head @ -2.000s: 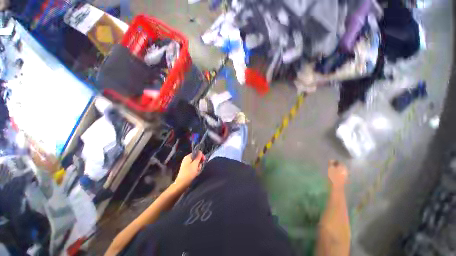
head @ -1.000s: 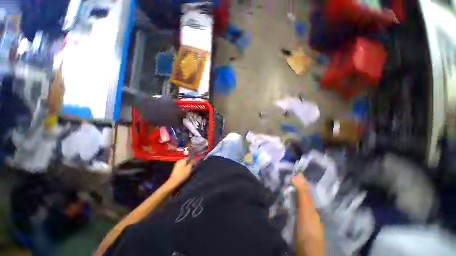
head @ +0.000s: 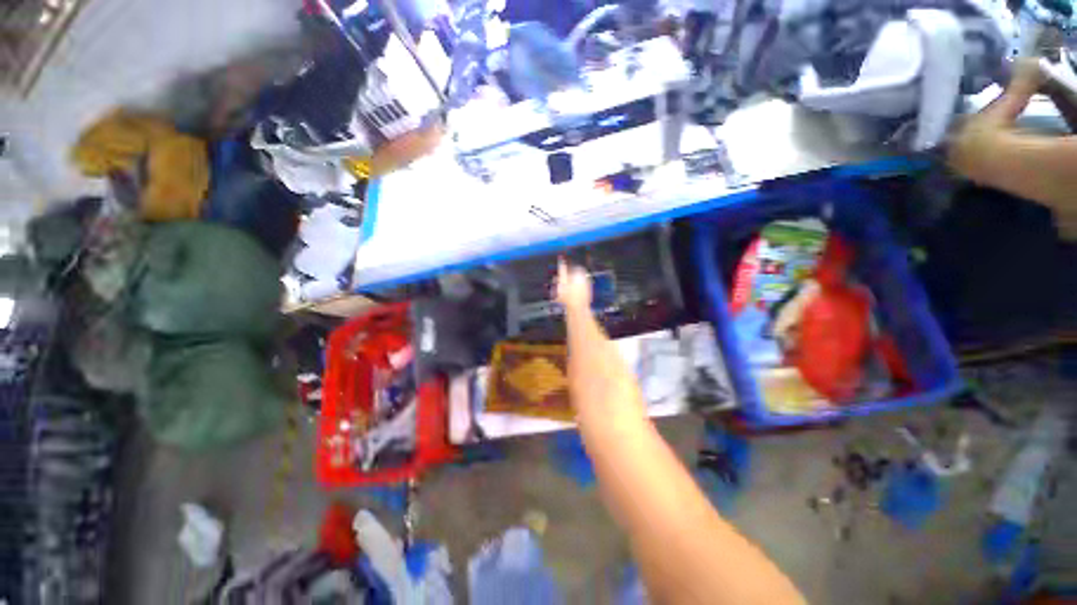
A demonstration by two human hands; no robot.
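My left hand (head: 572,284) is in front of the blue edge of a white-topped table (head: 449,219). It is small and blurred, and I cannot tell whether it holds anything. My right hand (head: 1002,118) is at the upper right, over the table's far right part, beside a grey-white cloth (head: 939,71). Its fingers are partly apart, but whether it grips anything is unclear. Small dark items lie on the tabletop. Piled grey and white fabric (head: 768,47) covers its back part.
A red basket (head: 334,408) and a blue basket (head: 723,319), both with mixed contents, stand beside the table. A brown patterned piece (head: 529,381) lies between them. Stuffed green sacks (head: 207,284) and an orange-yellow sack (head: 177,171) are at left. Scraps lie on the floor.
The view has swung so the table lies across the top and the blue basket shows. My torso has left view. My left hand is now before the table edge, my right at upper right.
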